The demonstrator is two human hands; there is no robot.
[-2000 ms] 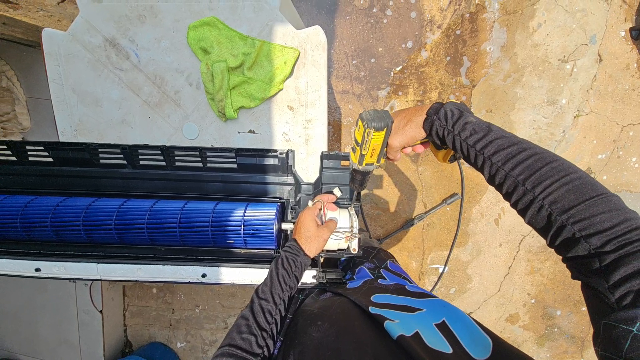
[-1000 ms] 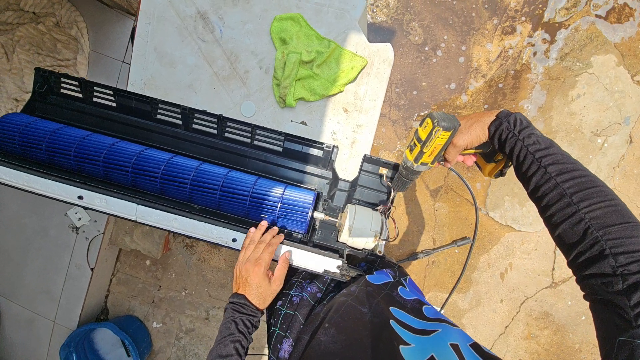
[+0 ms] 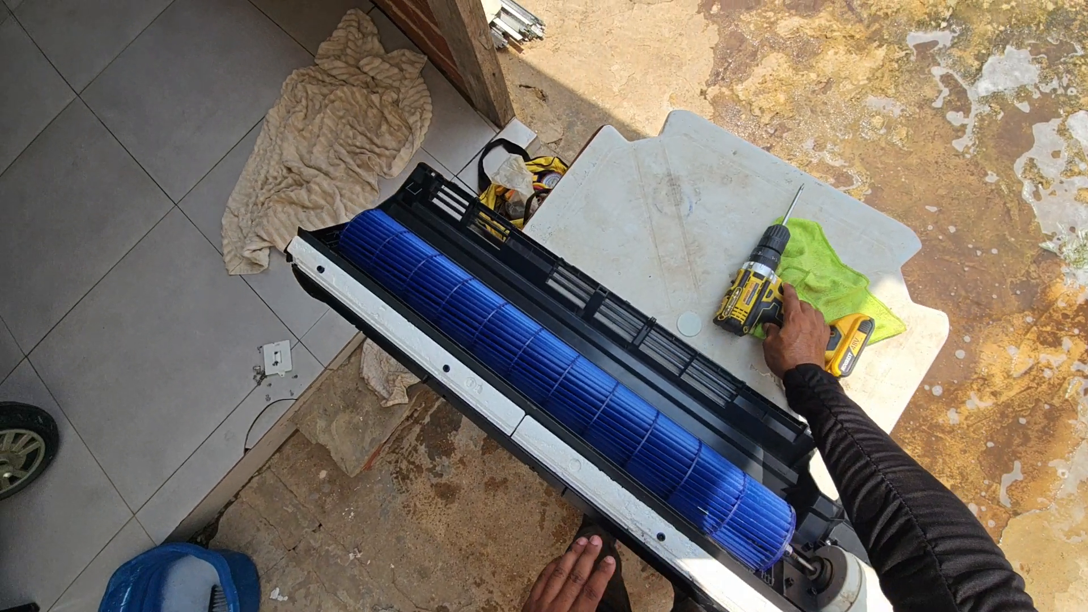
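My right hand (image 3: 797, 333) is closed around the grip of a yellow and black cordless drill (image 3: 752, 291), which lies on its side over a green cloth (image 3: 820, 268) on the white table (image 3: 629, 200). A long bit points away from its chuck. Across the view lies a black plastic housing (image 3: 612, 327) with a blue cylindrical fan wheel (image 3: 544, 365) and a white foam strip (image 3: 476, 387) along its near edge. The wheel's shaft meets a round motor (image 3: 841, 578), partly cut off below. My left hand (image 3: 574, 578), fingers spread, is beside the housing's lower edge and holds nothing.
A beige towel (image 3: 331, 136) lies on grey floor tiles (image 3: 110, 255) near a wooden post (image 3: 476, 64). A yellow and black bag (image 3: 518, 183) sits behind the housing. At lower left are a blue bucket (image 3: 183, 578), a black wheel (image 3: 24, 450) and a white plate (image 3: 277, 358).
My right hand has carried the drill from beside the motor to the green cloth on the table. My left hand has left the housing's white strip. The view has swung left.
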